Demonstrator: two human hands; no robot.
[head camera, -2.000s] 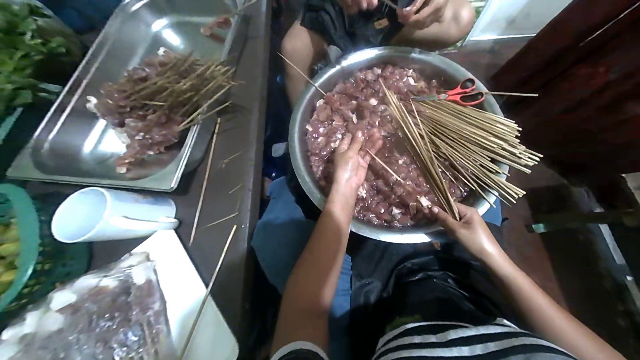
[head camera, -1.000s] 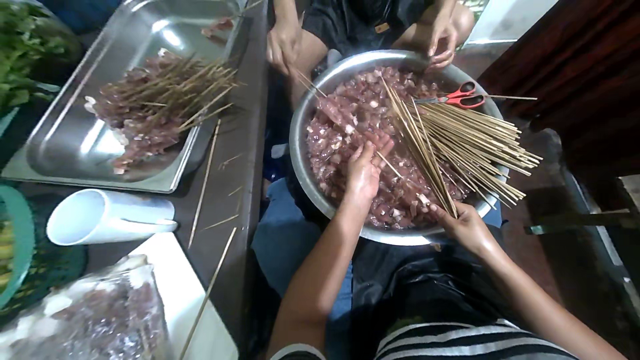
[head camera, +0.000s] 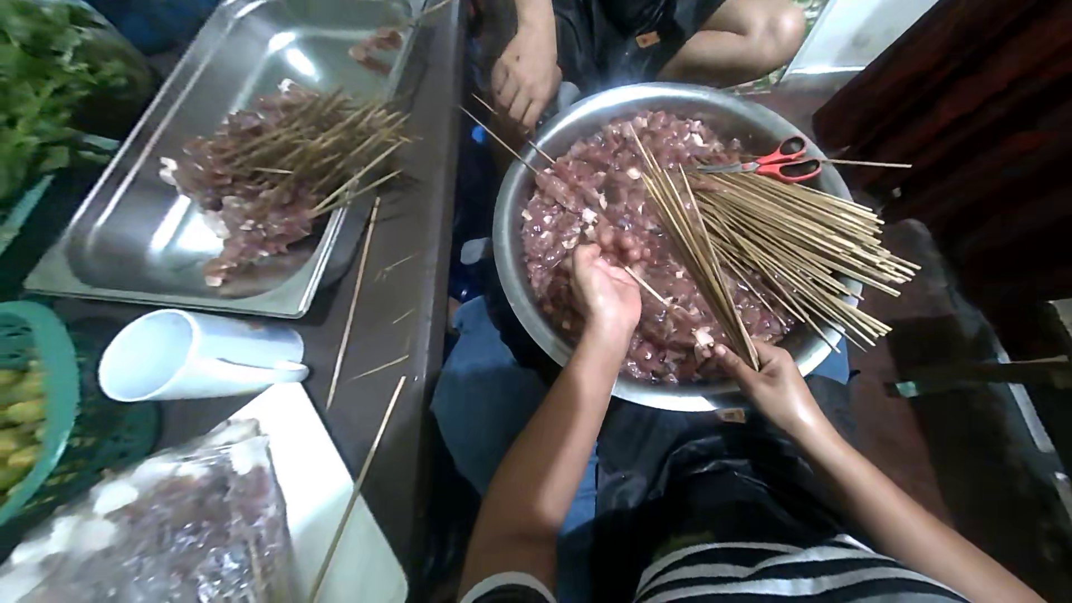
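A round metal basin (head camera: 519, 276) full of raw meat pieces (head camera: 670, 126) sits between my legs. My left hand (head camera: 607, 289) rests palm up in the meat, fingers spread among the pieces; a thin skewer shows just right of it, and whether the hand holds it is unclear. My right hand (head camera: 766, 377), at the basin's near right edge, grips a bundle of bamboo skewers (head camera: 712, 285) that slant up and left over the meat. Many more bamboo skewers (head camera: 796, 226) lie across the right rim, with red-handled scissors (head camera: 787, 163) on them. Two skewers with meat (head camera: 574, 188) lie at the upper left.
On the dark table at left are a steel tray (head camera: 117, 293) of skewered meat, a white mug (head camera: 201, 356), a green plastic basket (head camera: 63, 394), a white board (head camera: 352, 544), a plastic bag of meat (head camera: 184, 519) and loose skewers. Another person's hand (head camera: 528, 75) is beyond the basin.
One second ago the other person's hand held a skewer at the basin's far left; it now rests beside the rim, and the skewers with meat lie inside. Their other hand has left the view.
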